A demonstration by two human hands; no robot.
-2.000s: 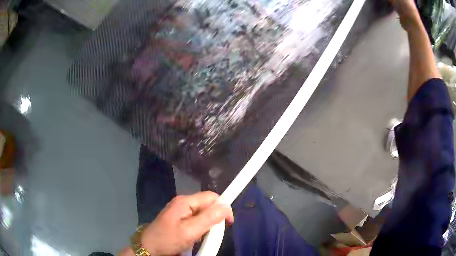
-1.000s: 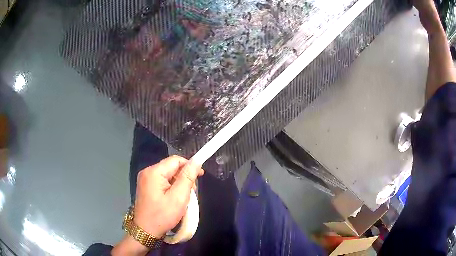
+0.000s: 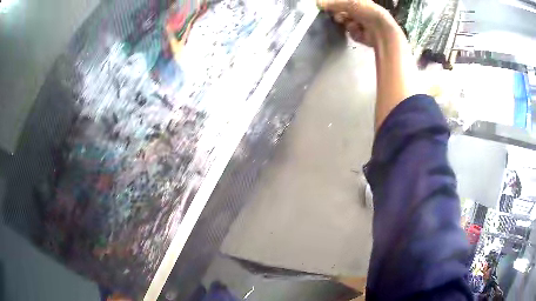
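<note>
A dark ribbed board (image 3: pixel 147 135), smeared white, green and red, slants across the left and middle of the view. A long straight white tape strip (image 3: pixel 217 164) runs along its right part, from the bottom edge up to the top. My right hand (image 3: pixel 355 22) is at the strip's far end, fingers curled and touching it; whether they grip it or hold something else is hidden. A small skin-coloured patch (image 3: pixel 117 297) at the bottom edge, beside the strip's near end, may be my left hand, nearly all cut off. The tape roll is not visible.
A grey bench top (image 3: pixel 305 176) lies right of the board, with a pale round thing (image 3: pixel 369 195) partly behind my right sleeve. Shiny dark green bundles (image 3: pixel 432 26) are at the top right. Stocked shelves (image 3: pixel 499 235) stand beyond at the right.
The view has swung toward the right and the far end of the board. My left hand and the roll have dropped almost or wholly out of view. My right hand now shows more fully.
</note>
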